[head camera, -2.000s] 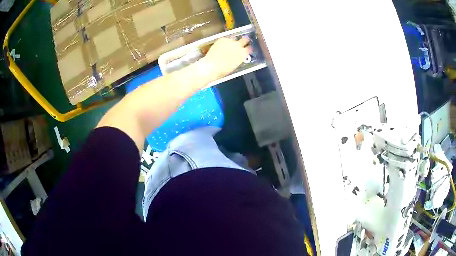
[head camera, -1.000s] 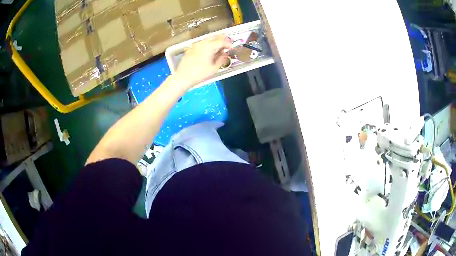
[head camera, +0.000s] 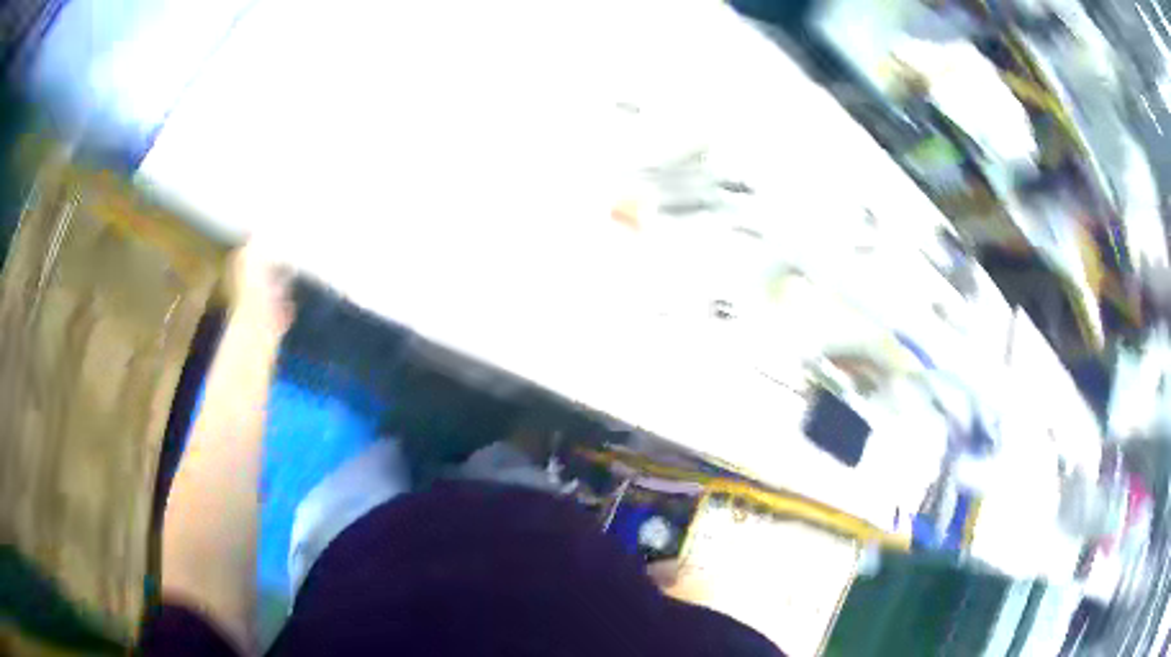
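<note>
The picture is strongly blurred. My left hand is at the near edge of the white machine table, at the left. Its fingers are too smeared to tell whether they hold anything. The open drawer does not show. A small skin-coloured part, apparently my right hand, shows at the bottom beside my dark top; its fingers cannot be made out. The pale sewing machine is a washed-out shape on the table.
A blue stool stands below the table edge. A cardboard-topped trolley is at the left. A black flat rectangle, likely a phone, lies by the machine. A pale sheet with a yellow frame is at the lower right.
The view has swung, so the table now runs diagonally across the picture. My left hand has left the drawer's contents and is at the table edge. The drawer has gone from sight.
</note>
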